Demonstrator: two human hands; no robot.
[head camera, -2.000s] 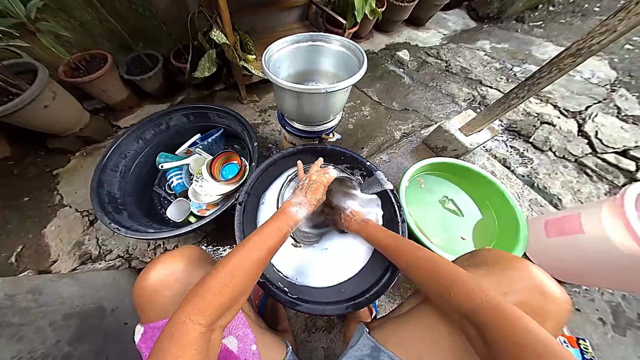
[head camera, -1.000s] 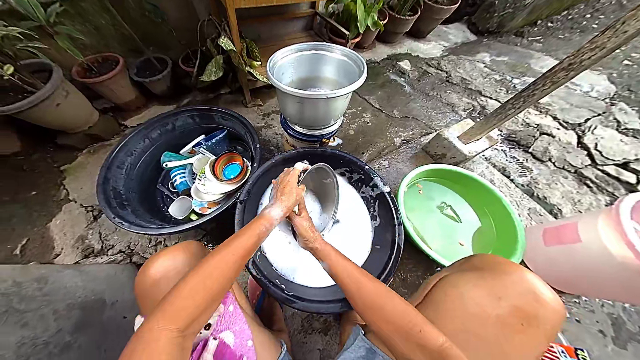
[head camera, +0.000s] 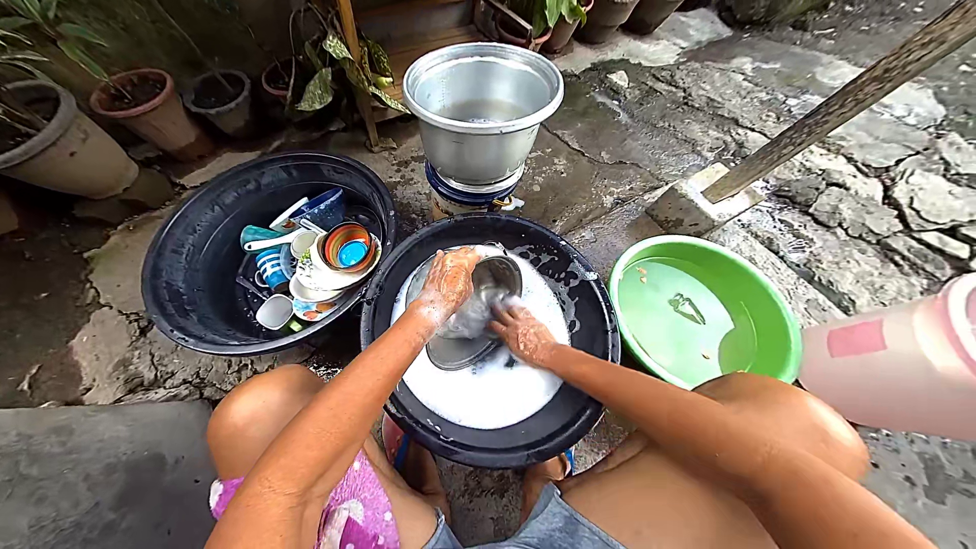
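Observation:
A round metal bowl (head camera: 499, 278) lies tilted in the suds of a black plastic basin (head camera: 602, 335) between my knees. My left hand (head camera: 450, 280), wet with foam, grips the upper left part of the bowl. Against the bowl's inside, at its right, is my right hand (head camera: 522, 329), its fingertips blurred beside a pale, soapy scrubbing pad or cloth (head camera: 471, 314); whether the fingers grip it I cannot tell. White suds (head camera: 488, 396) surround the bowl and cover much of the basin's bottom.
A larger black basin (head camera: 191, 305) at the left holds cups, bowls and ladles. Behind stands an aluminium pot (head camera: 480, 149) on a bucket (head camera: 465, 200). At the right are a green basin of water (head camera: 789, 343), a pink container (head camera: 892, 366) and a wooden post (head camera: 839, 99) in a concrete block.
The metal bowl, more upright a second ago, now lies lower in the suds. My right hand has moved from beside my left hand to the bowl's right inside.

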